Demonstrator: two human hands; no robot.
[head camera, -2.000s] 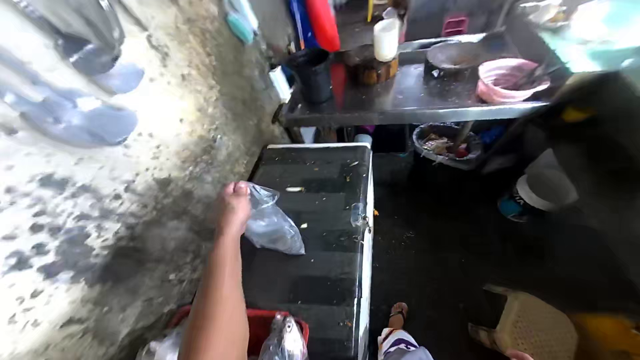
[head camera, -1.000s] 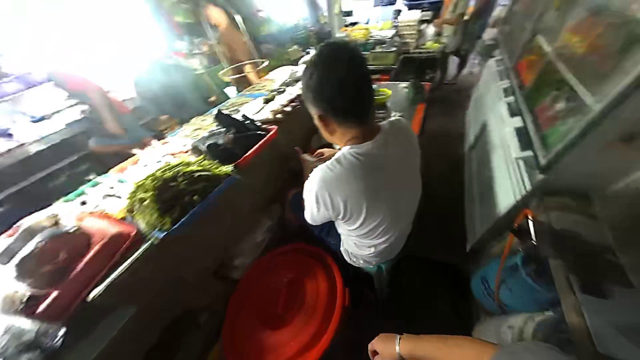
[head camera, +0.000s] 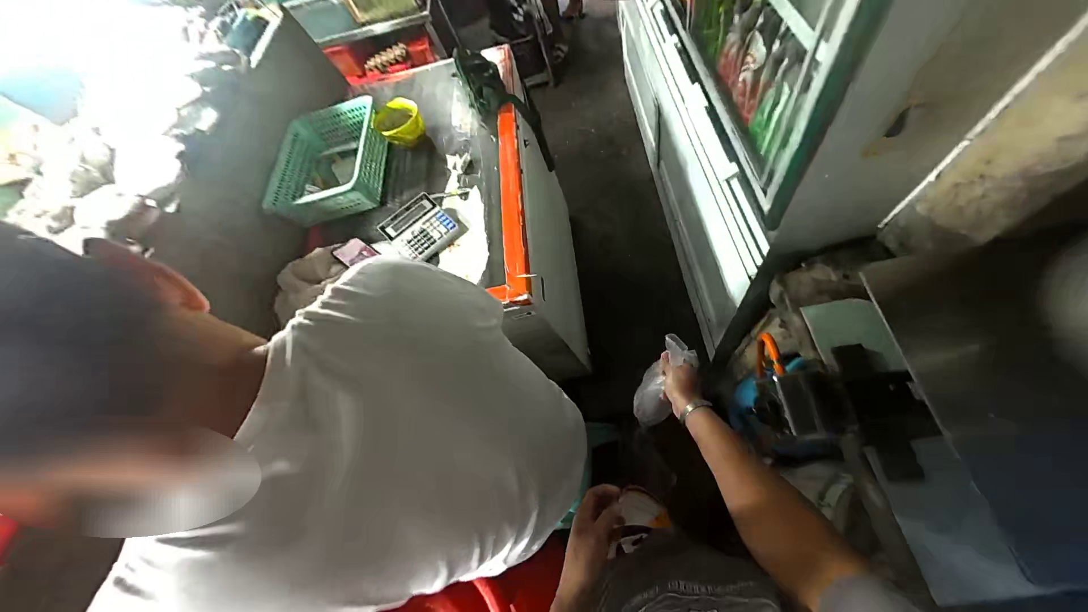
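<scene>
My right hand (head camera: 680, 382), with a metal band at the wrist, is closed on a translucent plastic bag (head camera: 652, 396) over the dark floor. The bag hangs beside the fingers, and its contents are unclear. At the bottom centre my left hand (head camera: 597, 512) has curled fingers, near a whitish and orange thing (head camera: 639, 508) that I cannot make out. Whether it holds that thing is unclear. A person in a white shirt (head camera: 399, 425) sits close by on the left. Beyond them, a calculator (head camera: 422, 228) lies on an orange-edged chest top (head camera: 515, 204), near a phone (head camera: 355, 251).
A green plastic basket (head camera: 340, 200) and a yellow container (head camera: 399, 121) stand on the chest. A narrow aisle (head camera: 608, 178) runs between it and a glass-fronted cabinet (head camera: 769, 127). At right are an orange-handled blue object (head camera: 769, 357) and a metal surface (head camera: 986, 357).
The view has swung widely. Two seconds ago a clear bag was in my left hand; now my right hand holds a bag. The person in white is much nearer than one second ago.
</scene>
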